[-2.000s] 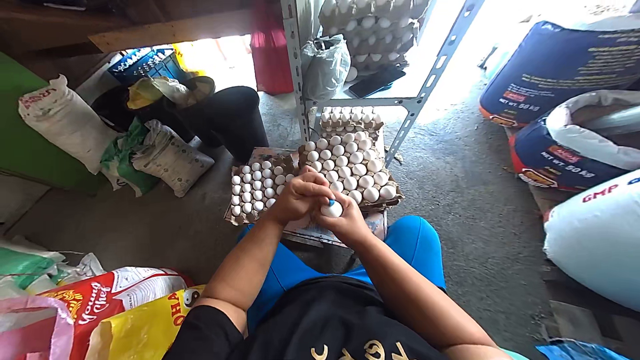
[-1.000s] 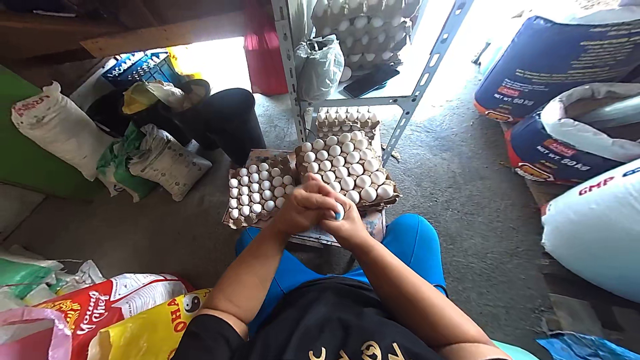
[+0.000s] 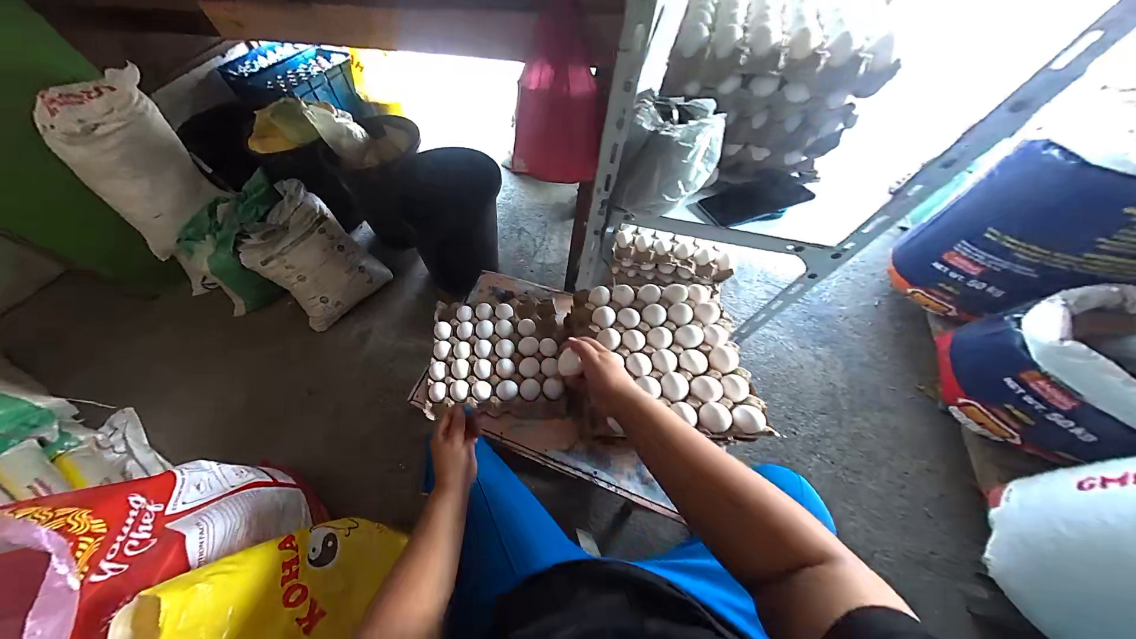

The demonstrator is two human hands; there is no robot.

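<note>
Two cardboard egg trays stand side by side on a low board (image 3: 532, 439). My right hand (image 3: 600, 371) grips a white egg (image 3: 570, 361) between its fingertips, over the place where the trays meet. Rows of white eggs fill most of the left tray (image 3: 432, 410), with bare cups at its back right. The right tray (image 3: 761, 433) bears larger-looking eggs and overlaps the board's right side. My left hand (image 3: 458, 435) is at the left tray's front edge; a small blue thing shows by its fingers, and I cannot tell whether they hold it.
Behind the trays are more eggs in a tray (image 3: 672, 257) and a metal shelf (image 3: 754, 232) with stacked egg trays (image 3: 772, 115) and a phone-like dark object (image 3: 750, 200). Black bins (image 3: 457, 213) and sacks (image 3: 311, 257) stand left; large feed sacks (image 3: 1021, 231) stand right.
My hands were together around an egg in front of the trays. They have parted: the left has moved to the left tray's front edge, the right forward with an egg.
</note>
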